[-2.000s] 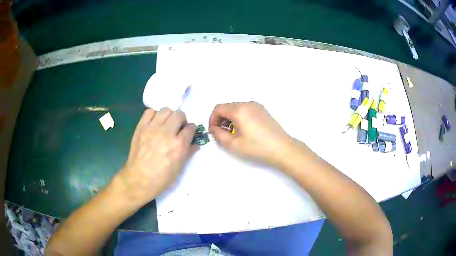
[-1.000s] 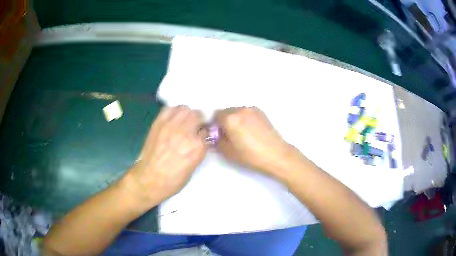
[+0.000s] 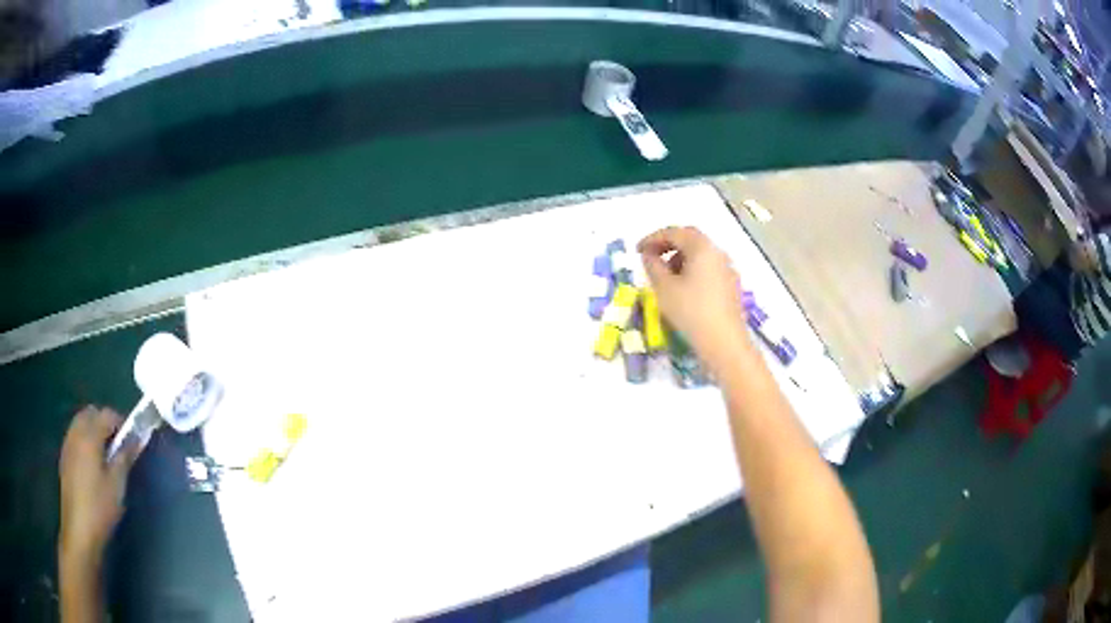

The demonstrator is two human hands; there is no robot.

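Observation:
My left hand (image 3: 91,481) is at the left edge, with its fingers closed on the handle of a white housing (image 3: 174,380), whose round head points up and right. A yellow battery cell (image 3: 278,448) lies on the white sheet (image 3: 451,426), near a small dark part (image 3: 204,473) at the sheet's left edge. My right hand (image 3: 682,274) is over the top of a pile of purple, yellow, green and grey cells (image 3: 619,310). Its thumb and fingertips are close together; whether they hold a cell cannot be told.
Another white housing (image 3: 635,124) lies on the green belt (image 3: 366,164) beyond the sheet. Brown paper (image 3: 841,250) at the right bears a few cells (image 3: 908,254), with more coloured pieces (image 3: 975,231) at its far edge. A red object (image 3: 1029,383) stands at lower right.
The view has swung right. My hands, close together before at a small purple piece, are now far apart: the left on the housing's handle, the right at the cell pile.

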